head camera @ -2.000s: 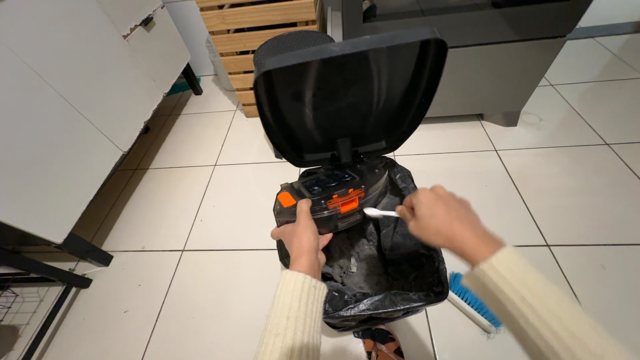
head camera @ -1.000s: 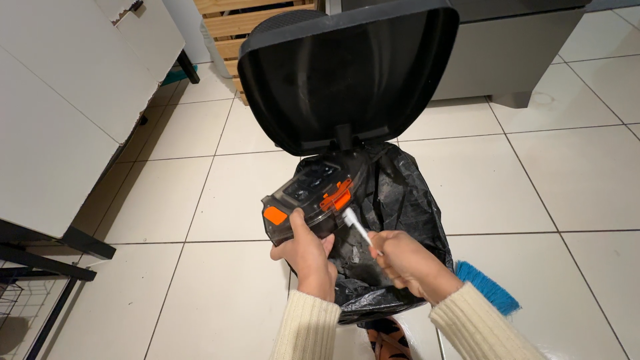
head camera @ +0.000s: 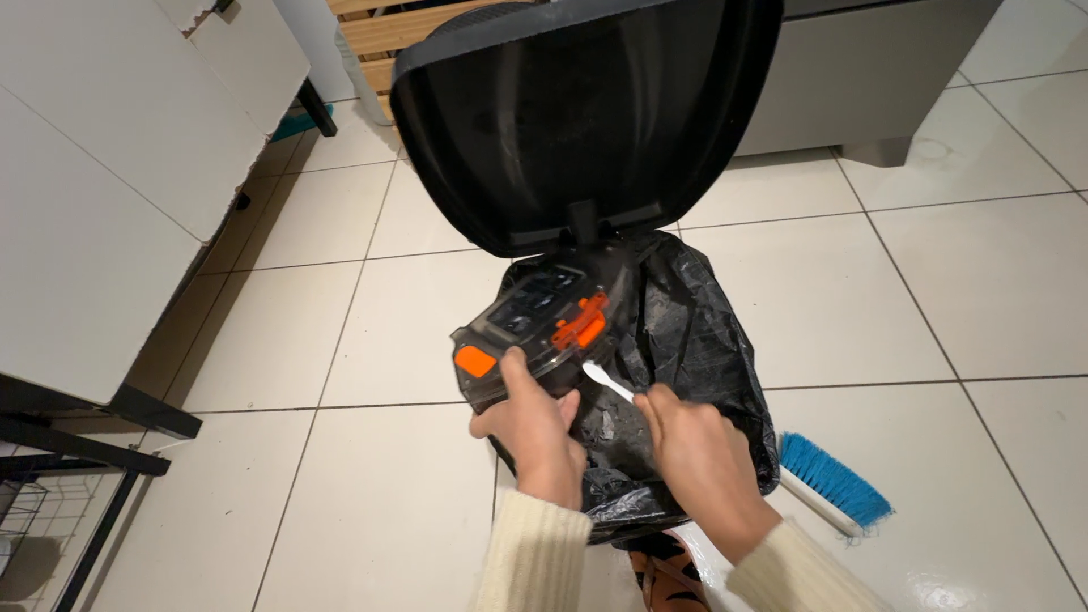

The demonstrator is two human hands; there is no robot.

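My left hand (head camera: 535, 425) grips the near left end of a dark translucent dustbin box (head camera: 531, 319), likely from a robot vacuum, with orange parts. The box is tilted over a trash bin lined with a black plastic bag (head camera: 693, 314). In my right hand (head camera: 701, 450) is a small white brush (head camera: 608, 380), its head at the box's near edge below the orange latch (head camera: 580, 323). Grey dust and scraps lie inside the bag. The bin's black lid (head camera: 586, 119) stands raised behind the box. What the brush head touches is not clear.
A blue-bristled hand brush (head camera: 837, 484) lies on the tiled floor right of the bin. A patterned shoe or foot covering (head camera: 667, 578) shows below the bin. White cabinets (head camera: 127, 170) stand at left, a grey cabinet (head camera: 875, 76) and a wooden slatted piece (head camera: 365, 38) behind.
Both hands still hold the same things. Since two seconds ago, the box has become more tilted, and the small brush has moved from beside its right part to below the latch.
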